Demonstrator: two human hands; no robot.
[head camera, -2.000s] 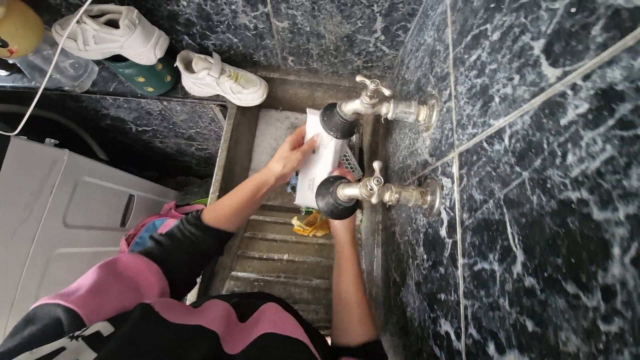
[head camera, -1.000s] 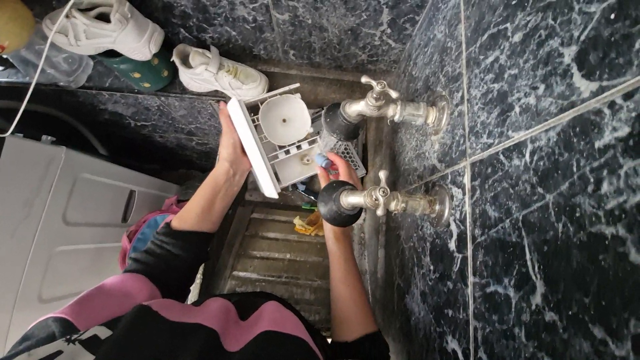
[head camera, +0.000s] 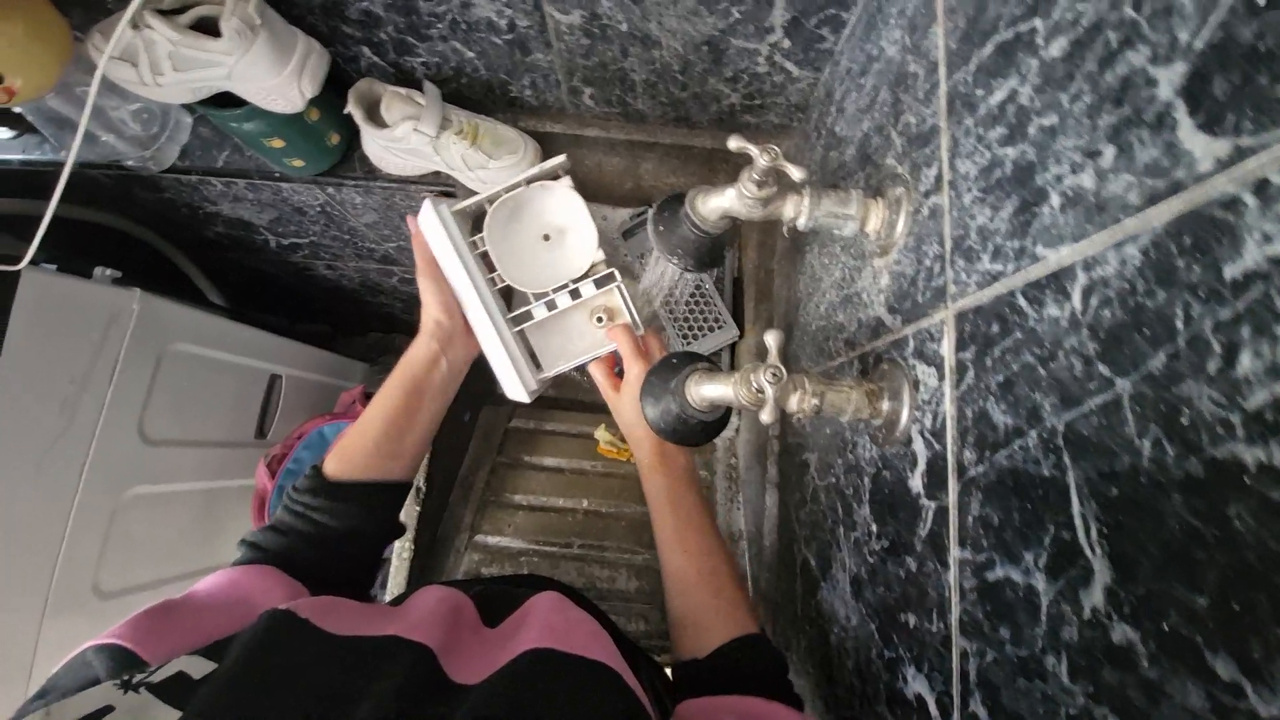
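Note:
A white plastic drawer (head camera: 546, 236), perhaps a detergent drawer, is tilted over the concrete sink with its compartments toward the camera. My left hand (head camera: 444, 305) holds its flat front panel from the left. Fingers of my right hand (head camera: 632, 385) rest at its lower right corner; something blue shows beside them, mostly hidden. Water sprays from the upper faucet (head camera: 755, 195) beside the drawer, onto a grey honeycomb-patterned piece (head camera: 697, 312) in the basin. The lower faucet (head camera: 770, 390) partly covers my right hand. A small yellow item (head camera: 613, 443) lies on the ribbed washboard.
White shoes (head camera: 445, 135) and a green container (head camera: 285, 130) stand on the ledge at upper left. A white appliance (head camera: 180, 430) is at the left, with a pink and blue item (head camera: 300, 455) beside it. Dark marbled tile wall (head camera: 1060, 420) borders the sink on the right.
Two seconds ago the white piece was held lower, between the faucets; it has moved left and turned to show its compartments. The blue item at my right fingertips is now mostly out of sight.

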